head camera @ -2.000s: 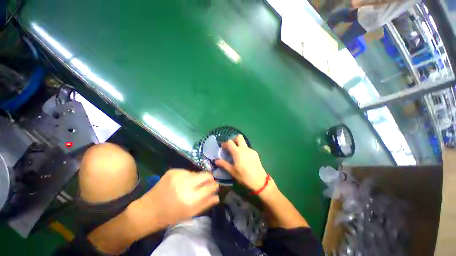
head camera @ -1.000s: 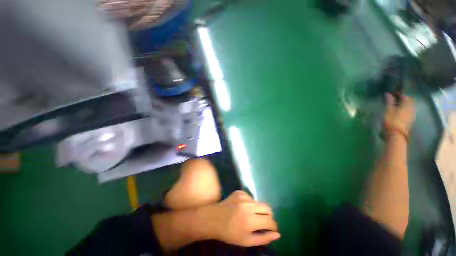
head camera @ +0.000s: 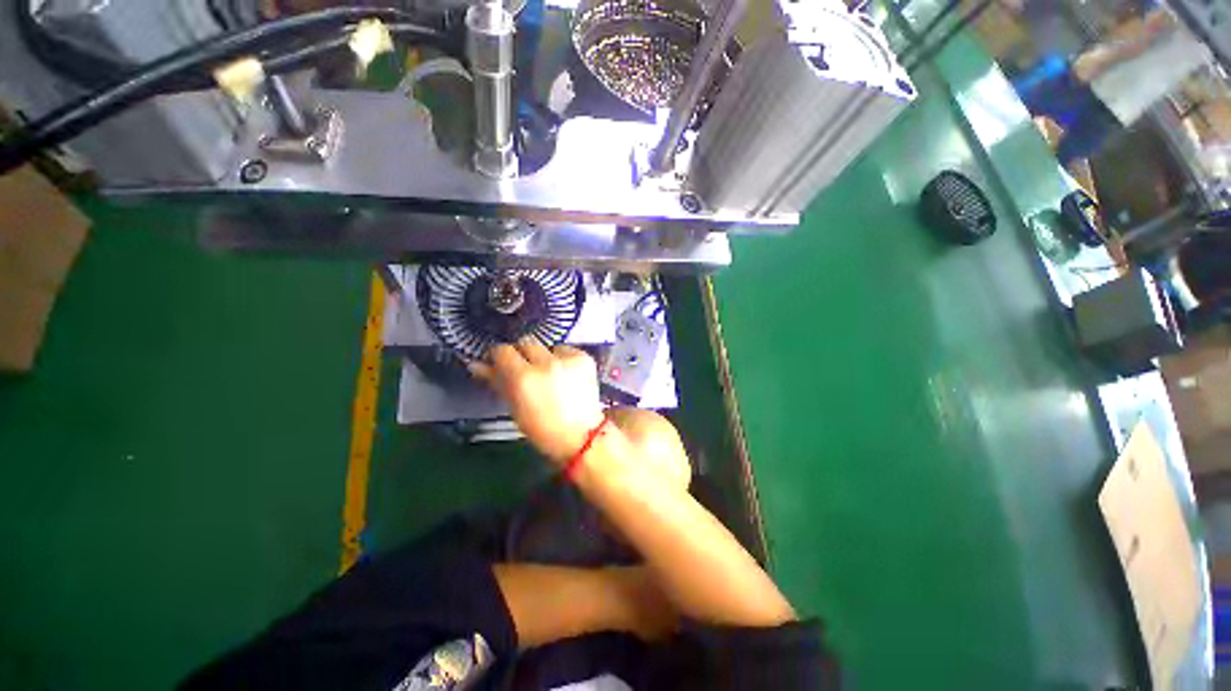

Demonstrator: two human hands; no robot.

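A round black ribbed fan grille (head camera: 452, 300) with a hub at its centre sits under the upright cylinder of the screw-fastening machine (head camera: 491, 101), over the light base plate. My right hand (head camera: 547, 392), with a red string at the wrist, has its fingers and thumb on the grille's near rim. The fixture under the grille is hidden. My left forearm (head camera: 574, 603) lies across my lap, passing behind my right forearm; my left hand is hidden. A small grey control box (head camera: 635, 354) with a red light stands right of the grille.
A screw feeder bowl (head camera: 635, 61) full of small metal pieces is behind the machine. The green bench (head camera: 864, 446) runs along the right, with a black grille (head camera: 959, 207) on its far side. Black hoses (head camera: 243, 54) cross at upper left. A carton (head camera: 38, 263) is at far left.
The view has turned from the bench to the machine. My right hand, which was reaching over the bench's far side, is now at a grille under the machine. My left hand has gone out of sight.
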